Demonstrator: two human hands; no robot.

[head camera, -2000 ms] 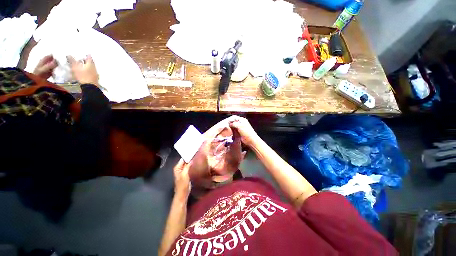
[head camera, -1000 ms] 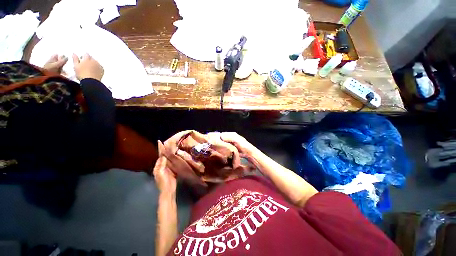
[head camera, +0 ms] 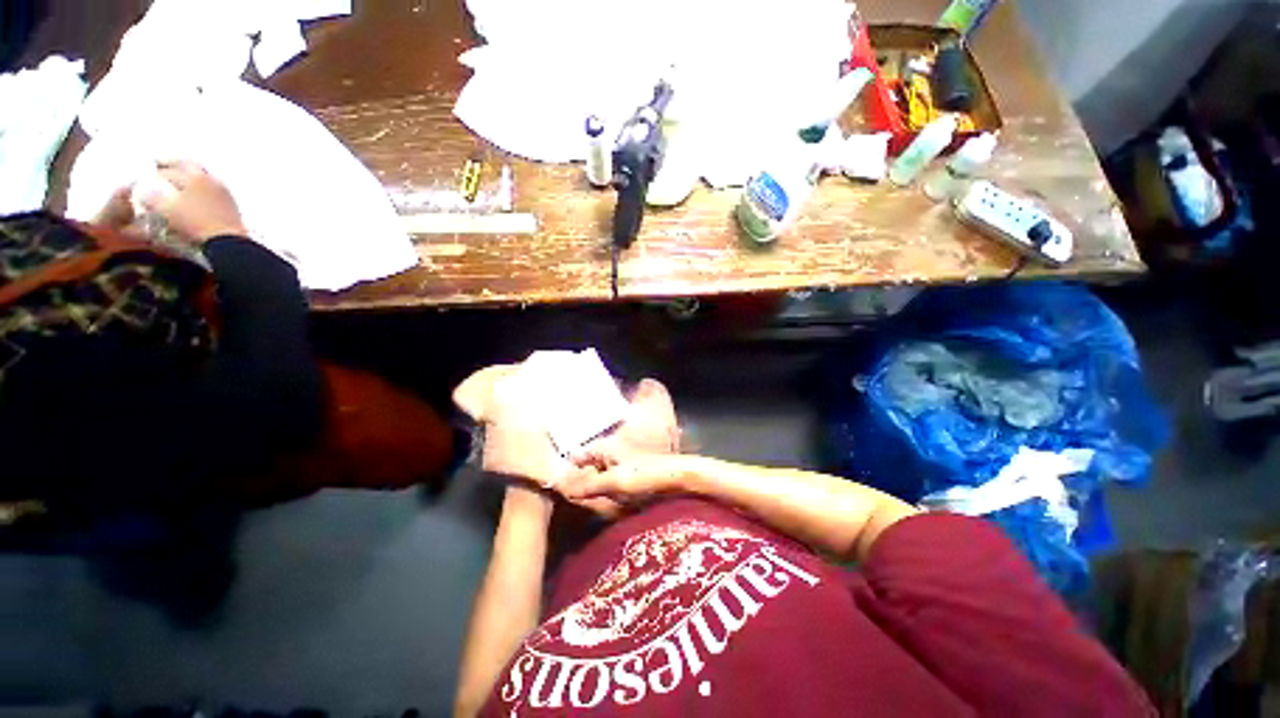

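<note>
The salmon-pink jacket [head camera: 651, 415] is bunched in front of my chest, looking near white under glare. A white rectangular tag [head camera: 573, 398] lies over it, towards the top. My left hand [head camera: 517, 446] is at the left of the bundle and holds the cloth, its fingers partly hidden by the tag and glare. My right hand [head camera: 618, 480] is at the lower right, below the tag, with bent fingers at the cloth close to my left wrist. What lies between its fingertips is hard to see.
A worn wooden table [head camera: 548, 267] stands ahead, with white cut pieces [head camera: 660, 70], a black pistol-shaped tool [head camera: 636, 168], a jar [head camera: 767, 206], a red box of tools [head camera: 920, 91] and a power strip [head camera: 1011, 222]. Another person [head camera: 155, 365] works at left. Blue plastic bags [head camera: 1011, 407] are at right.
The jacket has been turned and folded over, so the white tag shows on top again and the opened inside is hidden. My right hand has moved down and left, close to my left wrist.
</note>
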